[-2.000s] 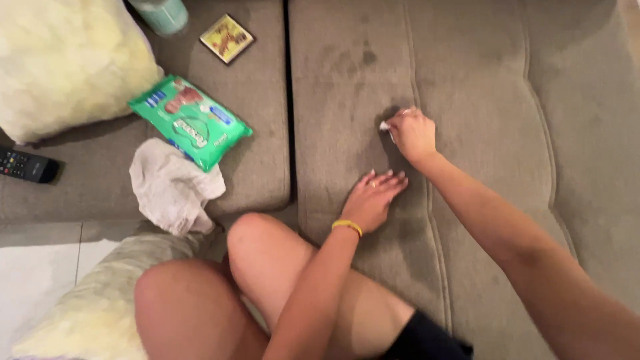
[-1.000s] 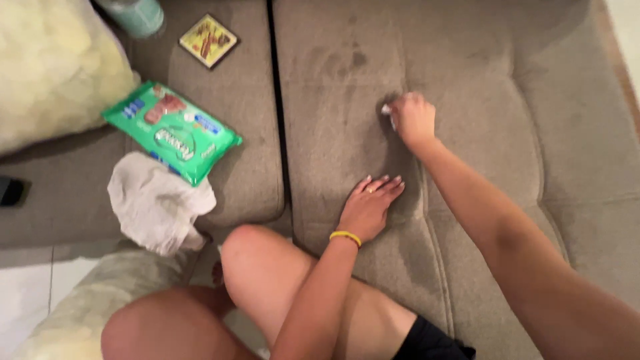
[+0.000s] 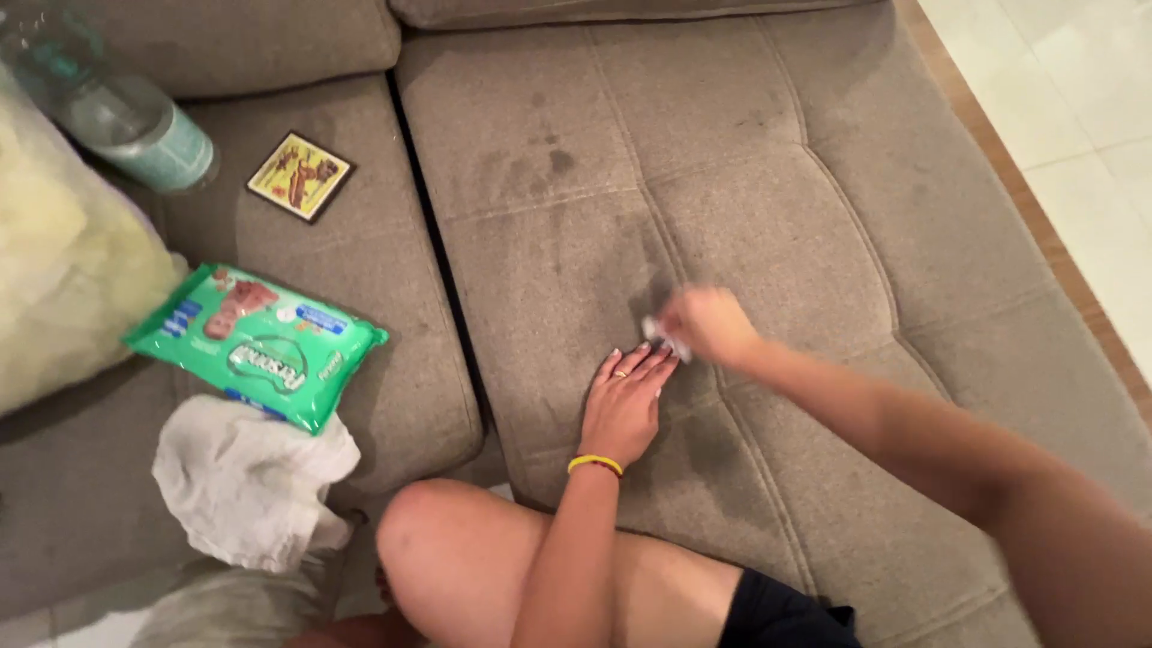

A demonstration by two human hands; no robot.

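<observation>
My right hand [image 3: 711, 326], blurred, grips a small white wipe [image 3: 666, 338] against the grey-brown sofa seat cushion [image 3: 531, 297]. Just left of it, my left hand [image 3: 623, 409] lies palm down on the same cushion, fingers apart, a ring on one finger and a yellow band at the wrist; its fingertips are by the wipe's lower edge. Dark damp-looking patches mark the fabric around both hands, and smaller dark spots [image 3: 560, 162] show farther up. A green pack of wipes [image 3: 270, 346] lies on the left seat, overlapping a crumpled white cloth [image 3: 243, 477].
A square picture-covered box or coaster [image 3: 301, 177] lies above the pack. Beyond it a clear plastic bottle [image 3: 148, 135] rests on its side, near a pale fluffy cushion [image 3: 63, 261]. A dark gap separates the two seats. Light floor tiles [image 3: 1062, 90] border the sofa at right.
My right hand, with the wipe, has come down closer to my left hand's fingertips. My left hand stays on the cushion. The view has shifted, showing the bottle and the sofa's right edge more fully.
</observation>
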